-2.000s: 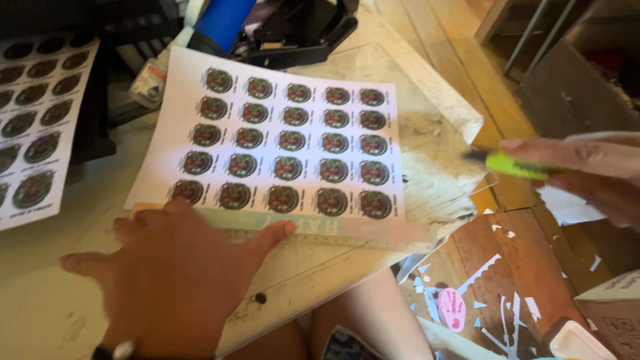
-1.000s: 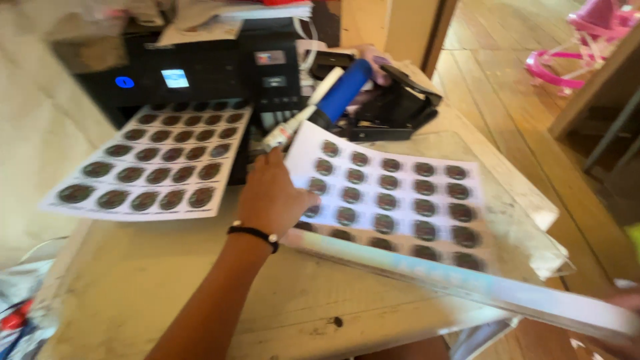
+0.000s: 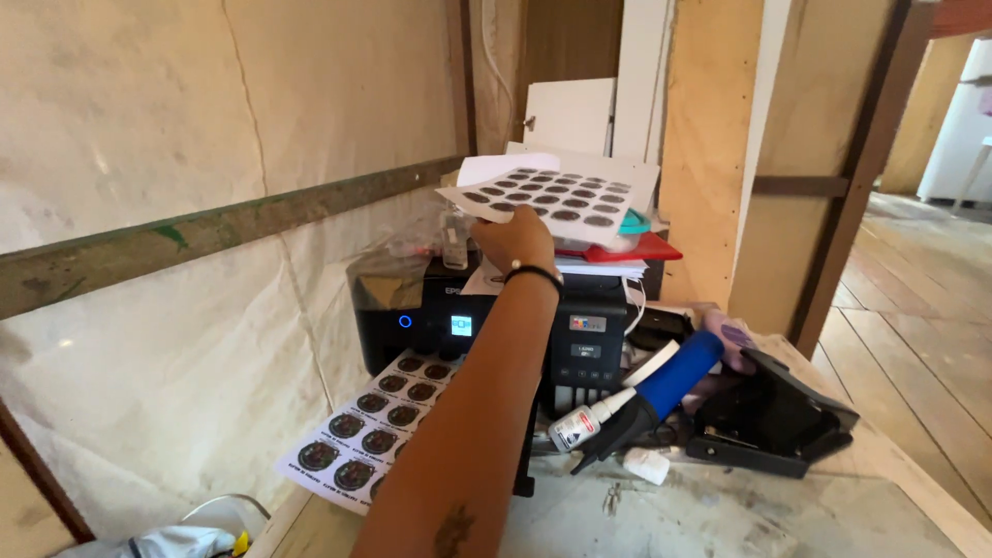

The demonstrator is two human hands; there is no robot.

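My left hand (image 3: pixel 515 244) reaches over the top of a black Epson inkjet printer (image 3: pixel 496 310) and grips the near edge of a sheet printed with rows of round dark designs (image 3: pixel 554 198). That sheet is above a pile of papers and a container with a teal lid (image 3: pixel 634 222). A second sheet of the same kind (image 3: pixel 372 434) lies in the printer's output, partly hidden by my forearm. My right hand is out of view.
Right of the printer lie a small white glue bottle (image 3: pixel 575 428), a blue cylindrical object (image 3: pixel 686 372), a white cap (image 3: pixel 646 465) and a black plastic device (image 3: pixel 775 415). A red flat object (image 3: pixel 647 248) sits on the printer. A wall with a wooden rail (image 3: pixel 232 209) stands at left.
The view has swung up and left to the printer. My left hand has gone from the sheet on the table to above the printer, now holding a printed sheet. My right hand has left view.
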